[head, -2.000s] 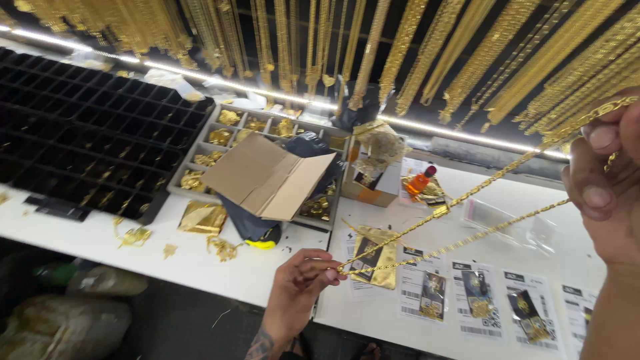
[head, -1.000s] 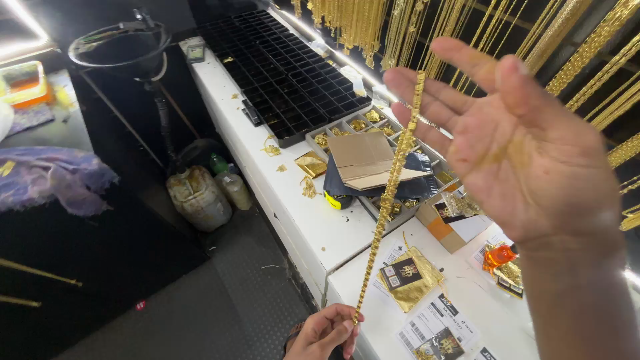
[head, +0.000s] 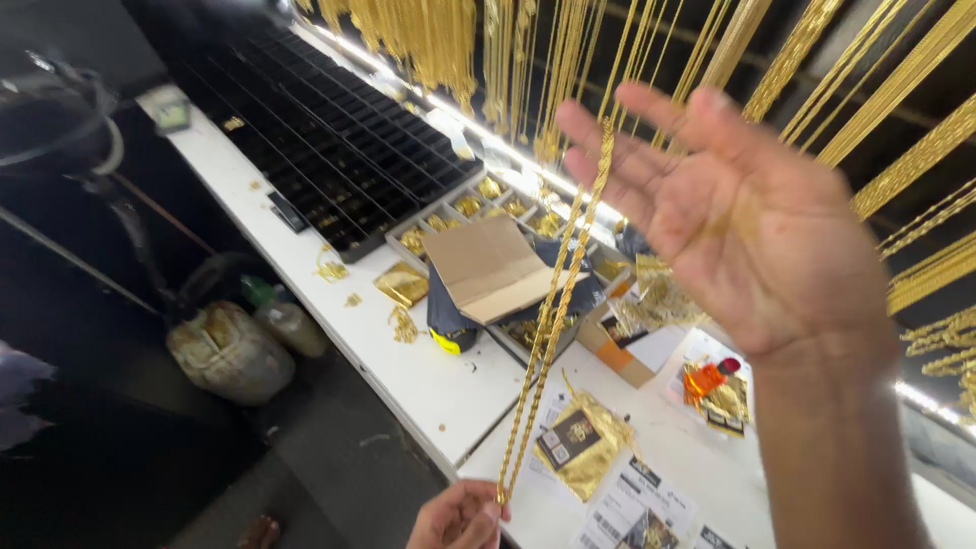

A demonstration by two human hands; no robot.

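A gold-coloured chain necklace [head: 560,297] is stretched in two strands between my hands. Its lower end is pinched between the thumb and fingers of my left hand [head: 461,515], at the bottom centre. The upper end passes by the spread fingers of my right hand [head: 751,229], palm showing; whether it loops over a finger there is hard to tell. Behind the necklace, a piece of folded cardboard [head: 488,267] lies on a dark bag [head: 450,309] over a compartment tray [head: 488,206] of gold-coloured pieces. A gold pouch with a dark card [head: 587,450] lies on the counter.
Many gold-coloured chains [head: 808,69] hang along the back. A black gridded tray [head: 343,130] fills the counter's far left. Printed labels [head: 637,503], an orange bottle [head: 705,379] and an open cardboard box [head: 618,354] stand or lie at right. A stained container [head: 229,351] is on the floor.
Two seconds ago the necklace was spread wide between both hands; now its strands run close together, steeply upward. My right hand has opened its fingers. The view has swung left since the first frame.
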